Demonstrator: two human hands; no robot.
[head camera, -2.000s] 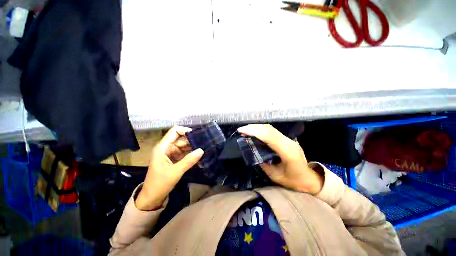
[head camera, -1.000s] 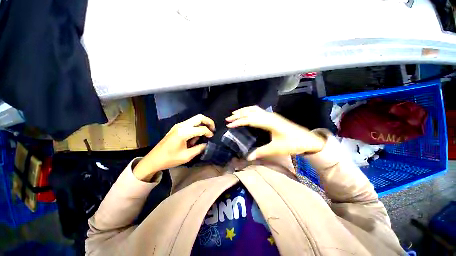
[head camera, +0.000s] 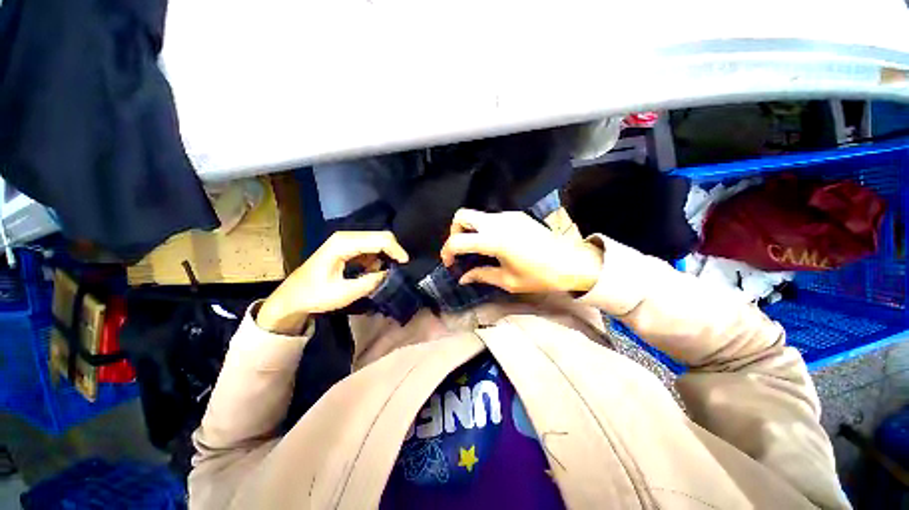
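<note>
My left hand grips one part of a dark plaid band between thumb and fingers, close to my chest below the table edge. My right hand pinches another part of the plaid band, with pale checks, just to the right. The two plaid parts are near each other; whether they join is hidden. Dark cloth lies behind and beyond my hands. A dark garment hangs over the table edge at the far left.
The white table spans the top, its front edge beyond my hands. A blue crate with a dark red cloth stands at right. A cardboard box is below the table at left, with another blue crate beyond.
The hands and plaid band have moved from the table's edge in toward my chest. The view has shifted, so the red shears and yellow snips are out of the picture.
</note>
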